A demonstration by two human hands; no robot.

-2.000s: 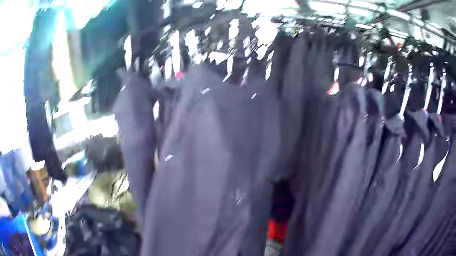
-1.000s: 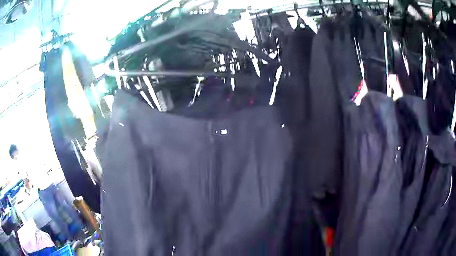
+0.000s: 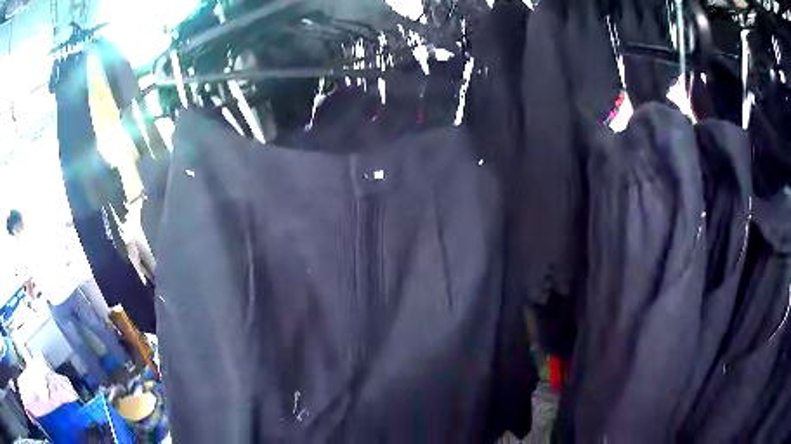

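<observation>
Dark grey trousers point(image 3: 330, 234) hang upright straight in front of me, waistband at the top, with a small pale spot near the front closure. A thin hanger bar point(image 3: 286, 78) runs above the waistband, and pale strips show at it. More dark trousers point(image 3: 642, 217) hang close together on the right, some with gathered waists. Red-edged white tags point(image 3: 617, 113) show at their waistbands. Neither of my hands is in view.
At the left hang dark garments and a tan garment point(image 3: 113, 130). Beyond them is a person point(image 3: 61, 260) in a bright area, with a blue crate point(image 3: 82, 421) low down. A red thing point(image 3: 556, 371) shows between the hanging garments.
The view has turned and shifted since the blurred earliest frame. The front trousers now face me broadly and sit slightly higher and further left than one second ago.
</observation>
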